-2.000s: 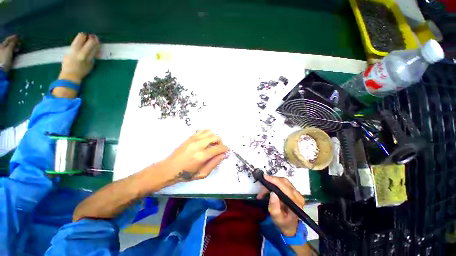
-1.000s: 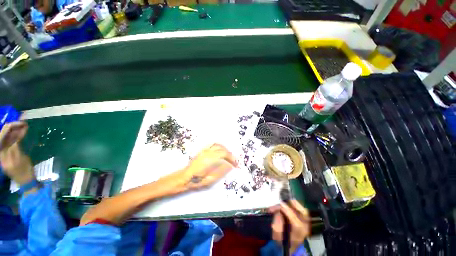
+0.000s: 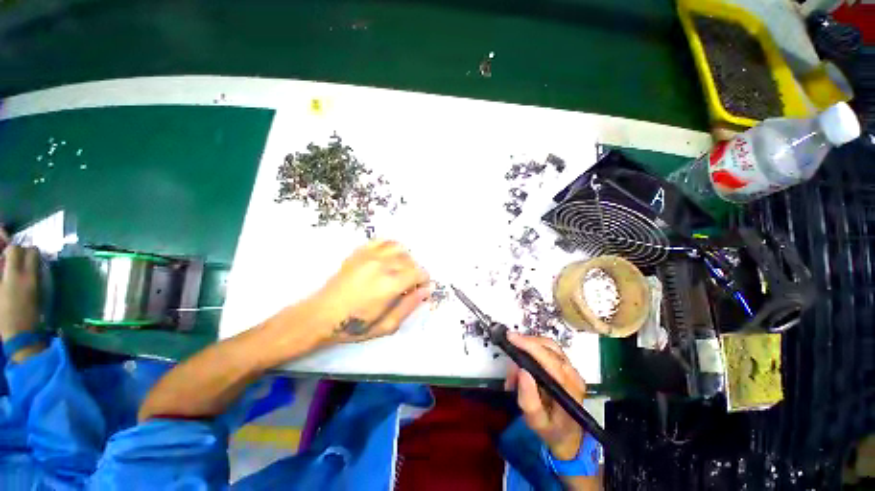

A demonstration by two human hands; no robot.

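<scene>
My right hand (image 3: 549, 391) holds the black soldering iron (image 3: 518, 355) like a pen, its thin tip pointing up and left over the white work board (image 3: 432, 173). My left hand (image 3: 376, 292) is over the board with thumb and fingertips pinched together beside the tip; a tiny component (image 3: 438, 291) shows at the fingertips, partly hidden. A small gap shows between iron tip and fingers. The heap of small dark green-brown components (image 3: 331, 180) lies at the board's upper left. Scattered soldered pieces (image 3: 537, 312) lie at the right.
A tan roll (image 3: 603, 295), a fume fan (image 3: 614, 216) and a yellow sponge (image 3: 754, 369) are at the right. A plastic bottle (image 3: 768, 158) and yellow parts tray (image 3: 705, 72) are at upper right. A solder wire spool (image 3: 130, 291) and another person's hand (image 3: 19, 288) are at the left.
The view has tilted down again. The iron has moved from beside the tan roll back to my left fingertips. The neighbour's hands have moved down and left.
</scene>
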